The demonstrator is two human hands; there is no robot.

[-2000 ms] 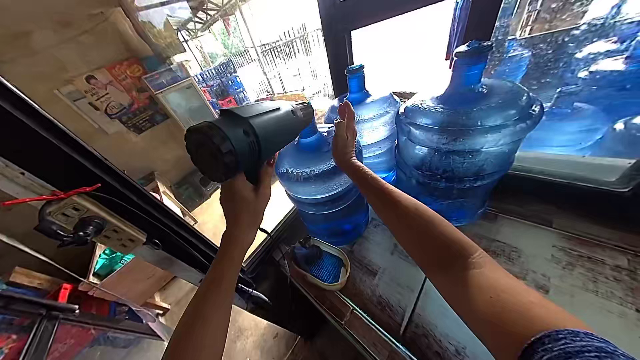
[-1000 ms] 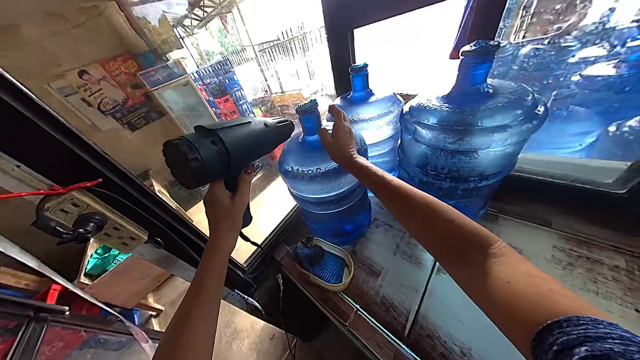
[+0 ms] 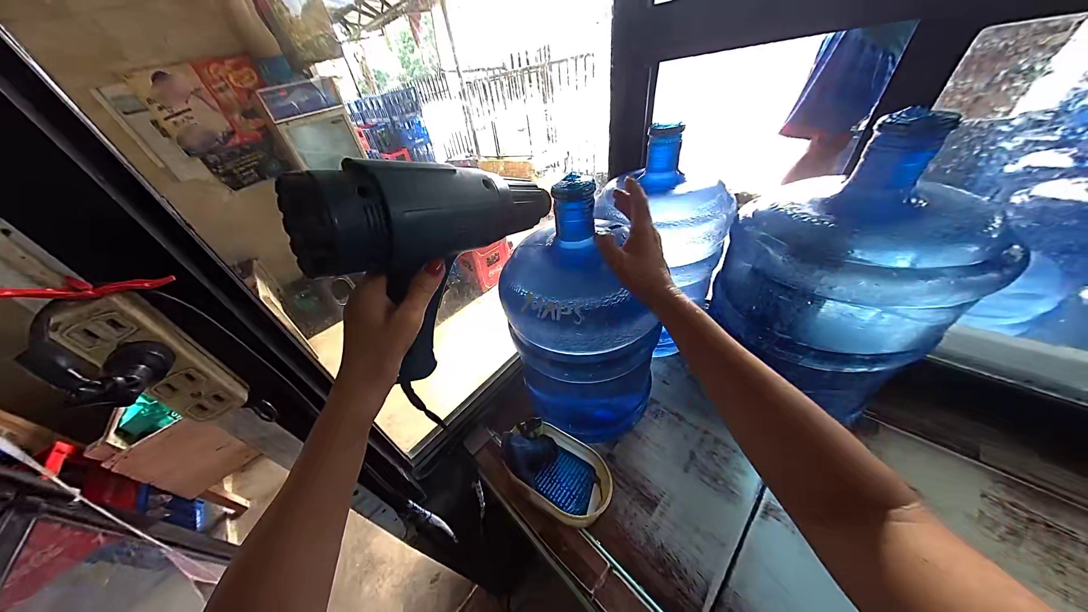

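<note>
My left hand (image 3: 391, 323) grips the handle of a dark heat gun (image 3: 425, 204), whose nozzle points right at the capped neck of the nearest blue water jug (image 3: 578, 340). Just right of that neck is my right hand (image 3: 639, 246), its fingers raised and apart; whether it touches the jug is unclear. Behind it stands a second blue jug (image 3: 710, 212), partly hidden by the hand. A larger ribbed blue jug (image 3: 858, 280) stands to the right, its neck covered on top.
An oval tray (image 3: 605, 501) with dark and blue items sits at the edge of the wooden counter (image 3: 688, 459). A power strip (image 3: 191, 382) with a black plug hangs at left. Window frames (image 3: 631, 85) border the jugs; a person (image 3: 837, 93) is partly visible outside.
The heat gun has moved closer to the near jug's neck than it was two seconds ago. My right hand has shifted its pose beside the neck. A person has come into view outside.
</note>
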